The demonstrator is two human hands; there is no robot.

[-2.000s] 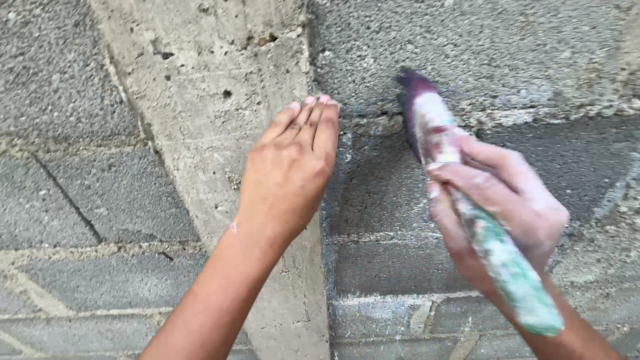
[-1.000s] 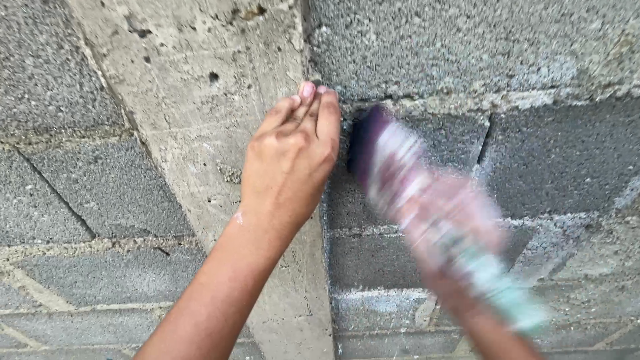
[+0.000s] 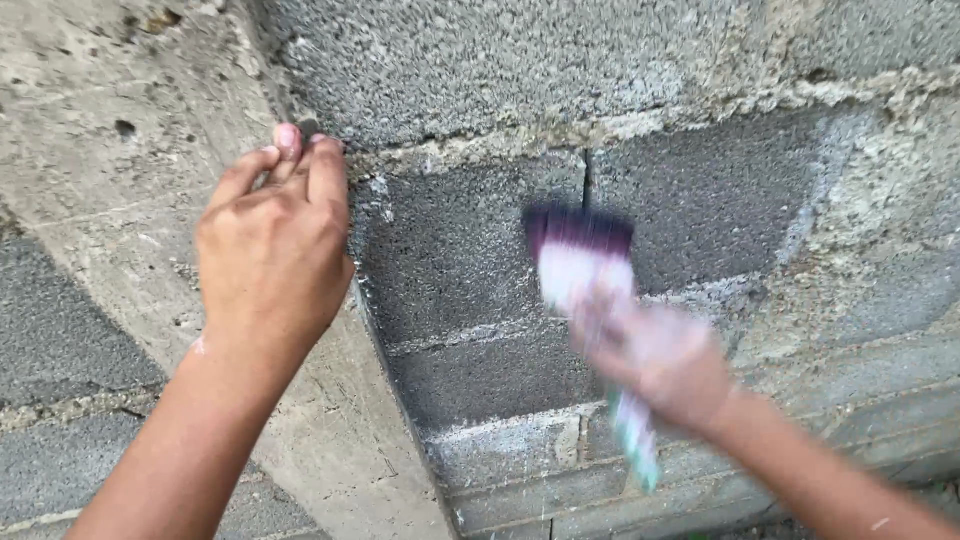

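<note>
My left hand (image 3: pixel 274 240) rests on the concrete pillar (image 3: pixel 352 420) at its right edge, fingers bent and nothing seen in them. Blurred by motion, my right hand (image 3: pixel 652 345) grips a paintbrush (image 3: pixel 585 270) with dark purple bristles, a white-smeared ferrule and a green and white handle. The bristles lie over the upright joint between two dark grey concrete blocks (image 3: pixel 465 240); whether they touch the wall cannot be told. Pale smears mark my right hand, and a small white spot is on my left wrist.
Rough mortar joints (image 3: pixel 525 142) run between the blocks. A lighter grey block course (image 3: pixel 465 67) lies above. Rough pale mortar (image 3: pixel 885 202) covers part of the wall at the right. More blocks (image 3: pixel 60 330) stand left of the pillar.
The brush has moved right, away from the pillar's edge, and its bristles now point up the wall. My left hand remains at the pillar's edge. The view has shifted right and closer.
</note>
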